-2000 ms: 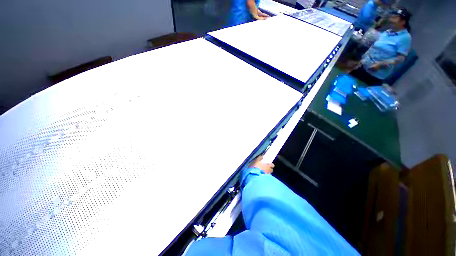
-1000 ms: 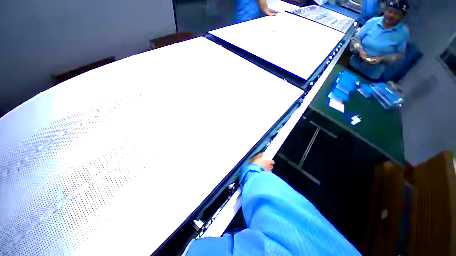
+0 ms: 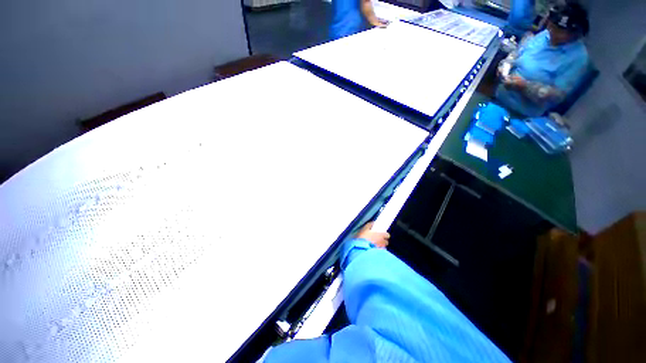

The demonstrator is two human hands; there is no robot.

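A very large, glaring white panel (image 3: 234, 184) with dot rows on its left part lies on the conveyor in front of me. A second white panel (image 3: 397, 67) lies beyond it across a dark gap. My right hand (image 3: 373, 236) is at the panel's right edge, curled over the pale conveyor side rail (image 3: 411, 181). Its fingertips are partly hidden. My blue sleeve reaches in from the bottom right. My left hand is not in view.
A green-topped bench (image 3: 528, 177) right of the rail holds blue and white packets (image 3: 487, 122). A seated person (image 3: 549, 67) in blue is behind it. Another person's arm (image 3: 370, 13) touches the far panel. Brown boxes (image 3: 616, 283) stand at lower right. Roller ends (image 3: 283, 327) line the rail.
The seated person has leaned and turned, with hands now near the conveyor's far right edge. The view has shifted slightly. My right hand has stayed on the rail and the panels look unmoved.
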